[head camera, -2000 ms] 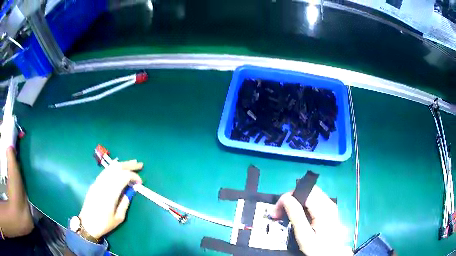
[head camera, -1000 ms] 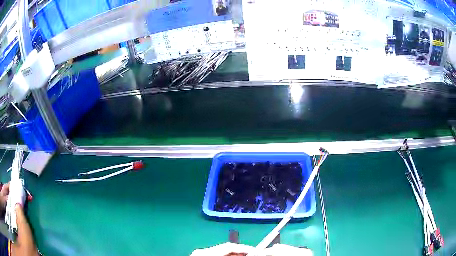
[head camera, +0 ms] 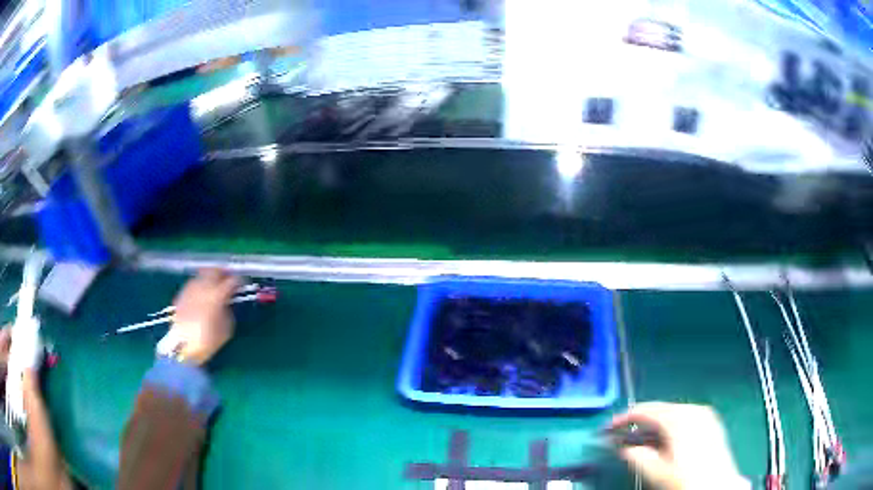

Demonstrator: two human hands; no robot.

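My left hand (head camera: 203, 316), blurred, is over a white two-legged cable assembly (head camera: 134, 326) at the back left. Its red plug (head camera: 267, 295) shows right of the hand. Whether the fingers grip the cable cannot be told. My right hand (head camera: 684, 442) is at the lower right, blurred, its fingers closed around a dark hand tool (head camera: 627, 434). The white work card (head camera: 498, 485) with black tape strips (head camera: 459, 471) is cut off by the bottom edge. A blue parts bin (head camera: 412, 368) holds a pile of black housings (head camera: 503, 345).
Several white harnesses with red ends (head camera: 812, 383) lie at the right, one (head camera: 761, 392) beside them. A metal rail (head camera: 335, 269) runs behind the bin. Another person's arm (head camera: 36, 412) and white cables are at the far left. A blue container (head camera: 144, 182) stands back left.
The cable held up in front of me is out of my hands; another harness now lies at the right. My left hand has reached to the back left. My right hand has moved right.
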